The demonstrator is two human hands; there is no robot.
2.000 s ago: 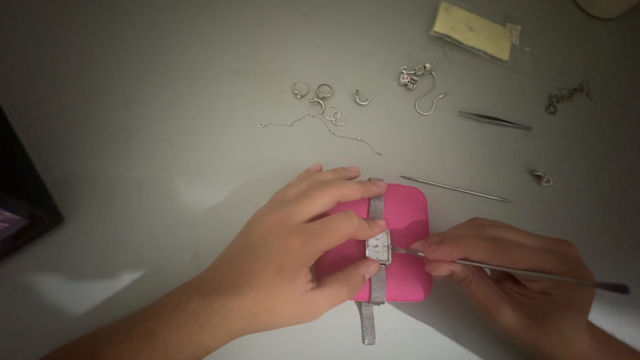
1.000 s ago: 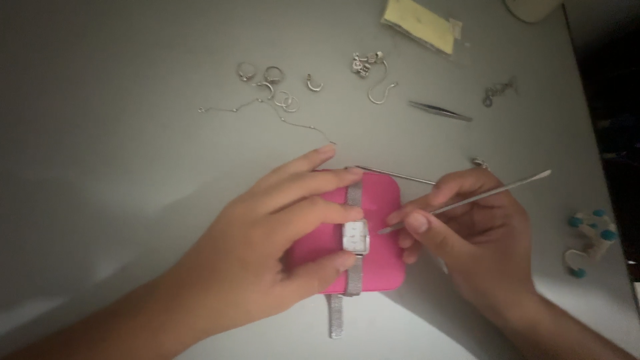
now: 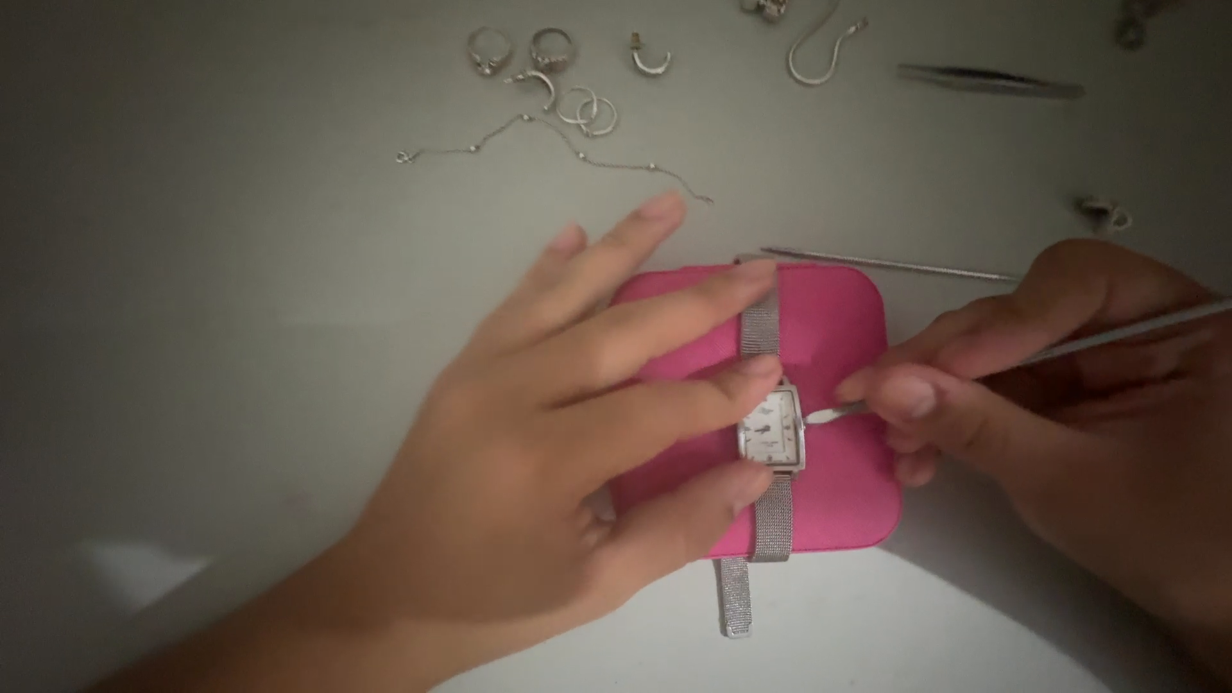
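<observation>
A rectangular wristwatch (image 3: 770, 428) with a silver mesh band (image 3: 773, 520) lies face up on a pink rounded case (image 3: 842, 318). My left hand (image 3: 539, 414) presses the watch against the case, its index fingertip and thumb at the left side of the watch. Between thumb and fingers, my right hand (image 3: 1039, 385) grips a thin metal tool (image 3: 1126, 332) like a pen. The tool's flat, pale tip is at the right side of the watch, by the crown. The end of the band hangs past the case's near edge.
Rings (image 3: 551, 50), small hoops (image 3: 587, 113), an earring (image 3: 651, 60) and a fine chain (image 3: 616, 166) lie beyond my left hand. Tweezers (image 3: 991, 81), a curved silver piece (image 3: 818, 63) and a small metal piece (image 3: 1102, 214) are farther right. A second metal rod (image 3: 895, 264) lies behind the case.
My right hand has brought the tool tip from a little off the watch to its right side. The fingers of my left hand are more spread. The view has shifted.
</observation>
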